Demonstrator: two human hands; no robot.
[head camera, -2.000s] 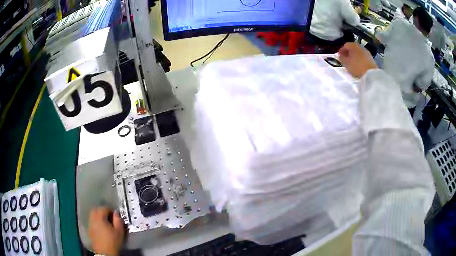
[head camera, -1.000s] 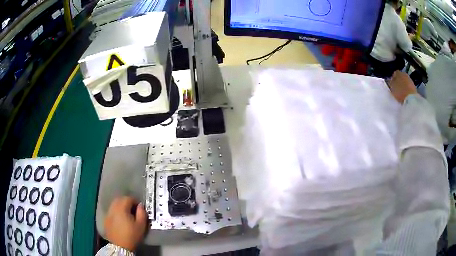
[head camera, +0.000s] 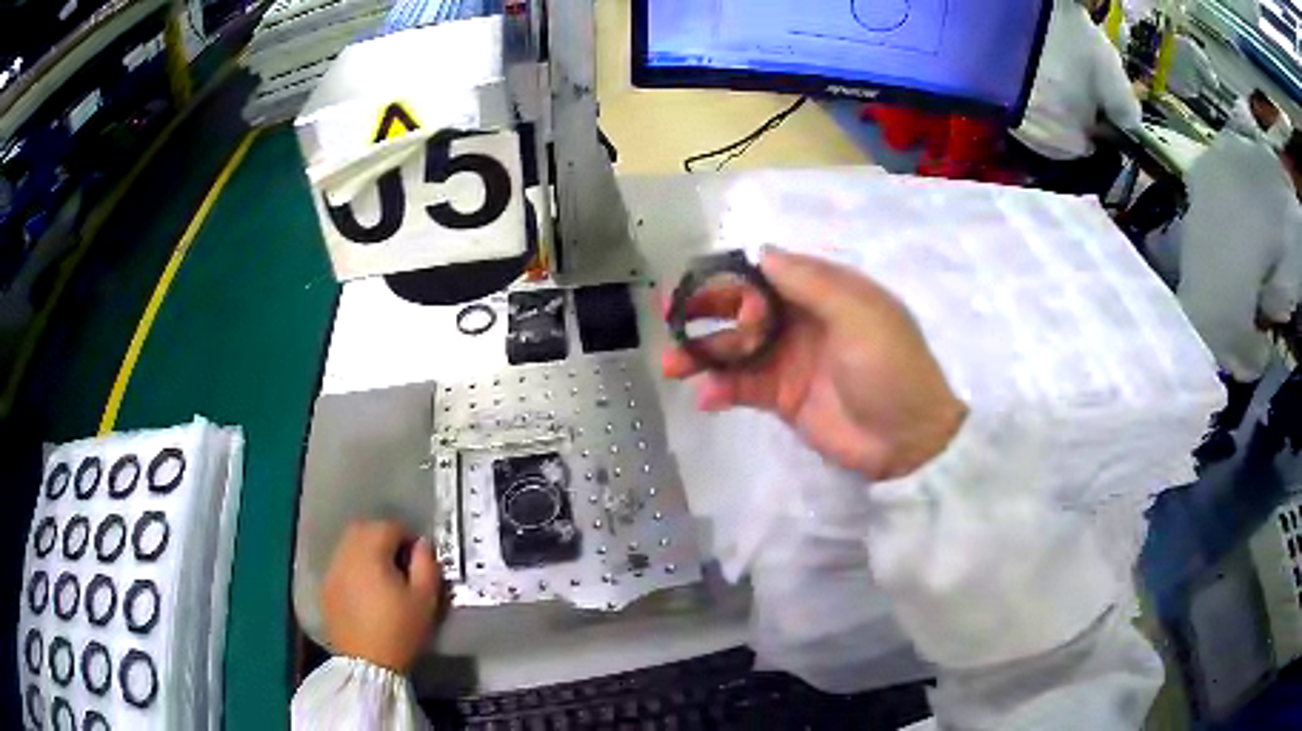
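My right hand (head camera: 843, 357) holds a dark ring part (head camera: 724, 311) upright between thumb and fingers, in the air between the hole plate and the right tray stack. My left hand (head camera: 383, 593) rests on the grey base slab (head camera: 369, 457), its fingers curled beside the silver stop bar (head camera: 448, 514); no part shows in it. The black marking fixture (head camera: 536, 510) lies on the perforated work plate (head camera: 614, 471). A thin light circle shows on the fixture; I cannot tell whether it is a ring or the seat edge.
The white right tray stack (head camera: 985, 300) stands right of the plate. The left tray stack (head camera: 107, 571) bears rows of dark rings. Two spare blocks (head camera: 607, 317) and a loose ring (head camera: 476, 319) lie behind the plate. The laser head (head camera: 414, 172), monitor (head camera: 857, 43), keyboard (head camera: 628, 697) and people (head camera: 1228, 257) also show.
My right hand has come from the far right corner of the tray stack towards the plate, now with a ring in it. My left hand stays on the slab. The view has shifted.
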